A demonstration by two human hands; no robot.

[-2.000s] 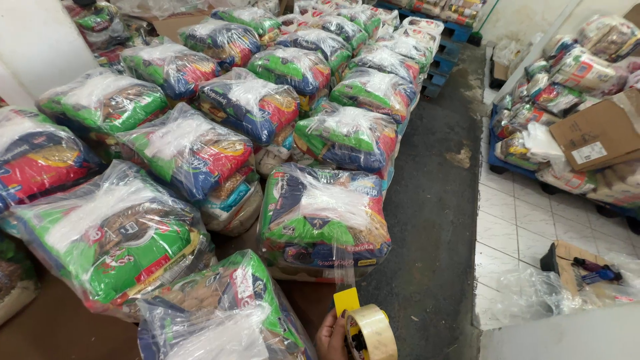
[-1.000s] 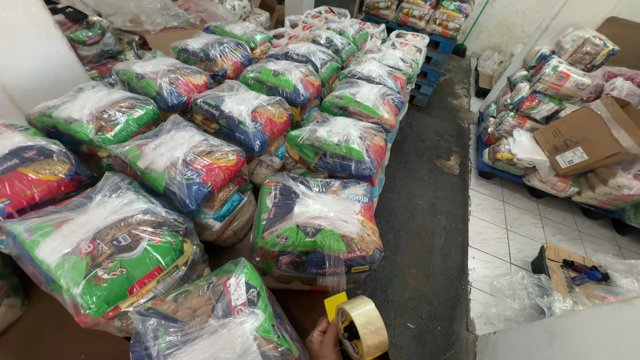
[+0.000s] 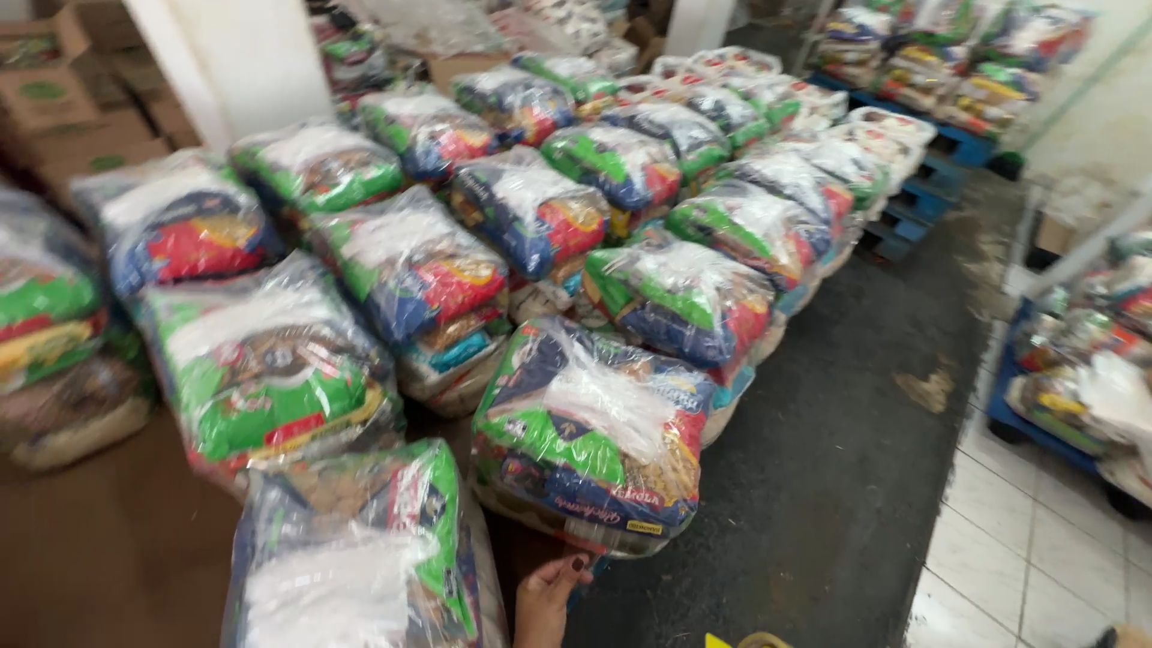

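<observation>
A clear plastic bag (image 3: 589, 441) packed with colourful food packages stands at the front corner of the rows. My left hand (image 3: 543, 598) comes up from the bottom edge, its fingertips at the bag's lower front edge; whether they pinch the film or only touch it, I cannot tell. Another filled bag (image 3: 355, 549) is just left of this hand. At the bottom edge, right of the hand, the rim of a tape roll (image 3: 763, 640) shows beside a yellow tab (image 3: 716, 641), mostly cut off. My right hand is outside the view.
Rows of similar filled bags (image 3: 531, 211) extend back. Blue pallets (image 3: 909, 202) with goods stand at the back right, and a blue cart (image 3: 1048, 409) holds more packages at the right. Cardboard boxes (image 3: 85, 117) are stacked behind a white pillar (image 3: 236, 67). Dark floor (image 3: 810, 450) runs alongside the rows.
The tape roll has moved from beside the visible hand to the bottom edge, mostly out of view. A hand now reaches the front bag's lower edge. The view has shifted, showing more at the left.
</observation>
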